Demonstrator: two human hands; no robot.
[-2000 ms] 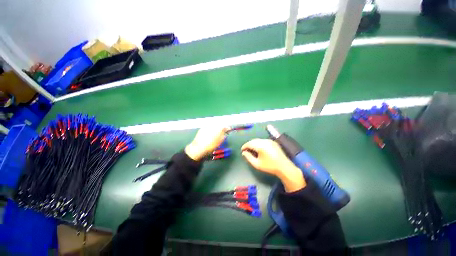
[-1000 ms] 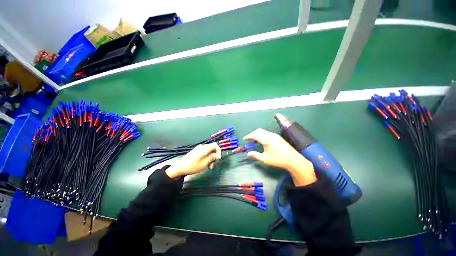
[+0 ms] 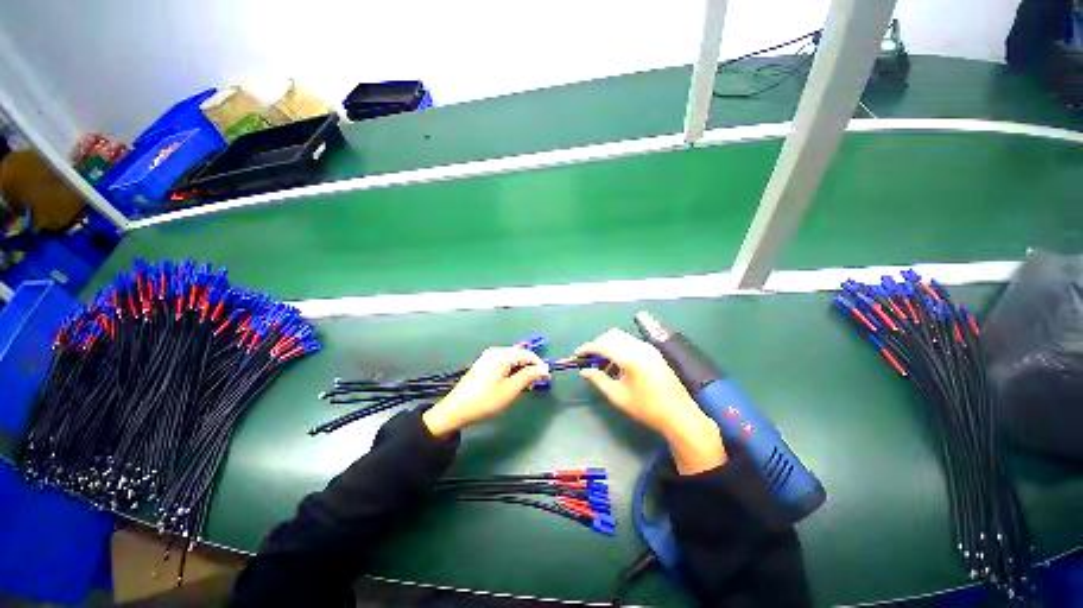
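My left hand and my right hand are close together over the middle of the green bench. Both hold one short cable lead between their fingertips; its ends are mostly hidden by the fingers. A small bunch of black leads lies under and left of my left hand, its blue tips partly covered. Another small bunch with red and blue ends lies nearer to me, partly behind my left sleeve. The blue heat gun lies beside my right hand, nozzle pointing away.
A wide pile of leads fans out at far left. A narrower bundle lies at right beside a dark plastic bag. A white upright stands behind the heat gun. Black tray and blue bin are at back left.
The gap between my hands has narrowed, and my right fingers have closed on the lead that my left hand held. The view has shifted slightly. The heat gun lies as before.
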